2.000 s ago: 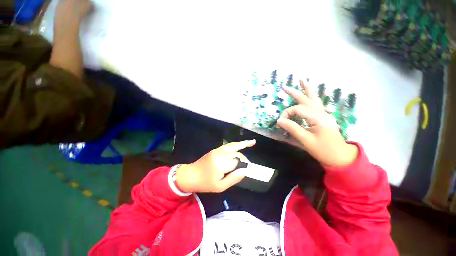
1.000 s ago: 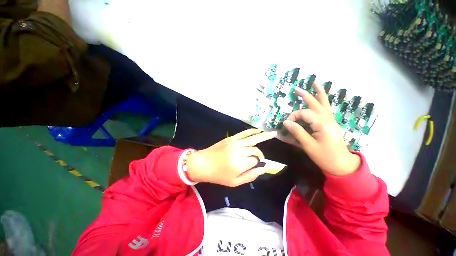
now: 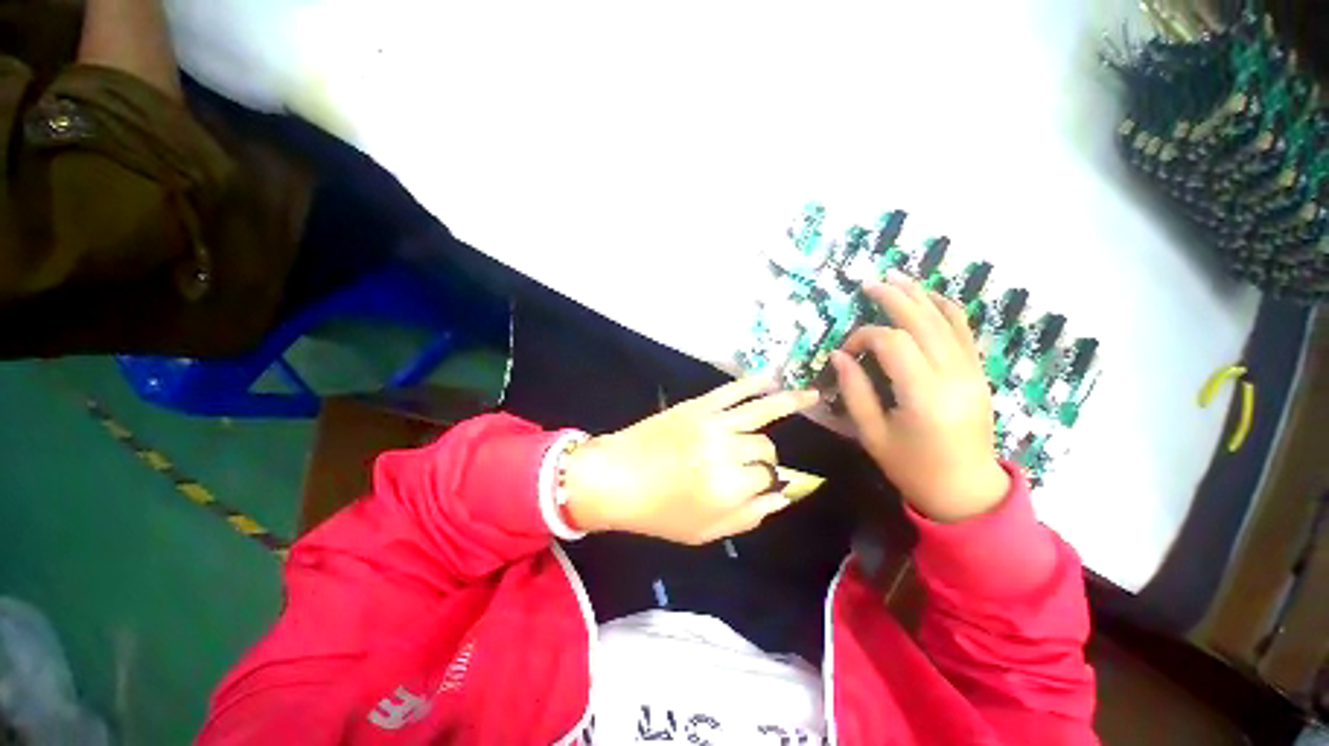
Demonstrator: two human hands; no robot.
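Note:
A green-and-white PCB panel [image 3: 1042, 364] lies at a slant on the white sheet near the bench's front edge, with dark pieces along its far side. My right hand [image 3: 921, 386] is over the panel's left half, fingers bent down onto it; whether the fingertips hold a small piece is hidden. My left hand [image 3: 685, 464] is at the panel's near left edge, its index finger reaching to the panel. A pale yellowish backing paper [image 3: 800, 484] sticks out from between its lower fingers, beside a dark band or piece on one finger.
Stacked PCB panels [image 3: 1232, 153] stand at the far right. Yellow-handled cutters [image 3: 1242, 405] lie at the right edge of the white sheet [image 3: 656, 175]. A neighbouring person's arm and brown sleeve [image 3: 131, 219] are at left, above a blue stool [image 3: 233, 382].
My right hand has come down onto the panel, fingers bent closer together. My left hand has moved up and right to the panel's edge, and the paper in it is turned and shows less.

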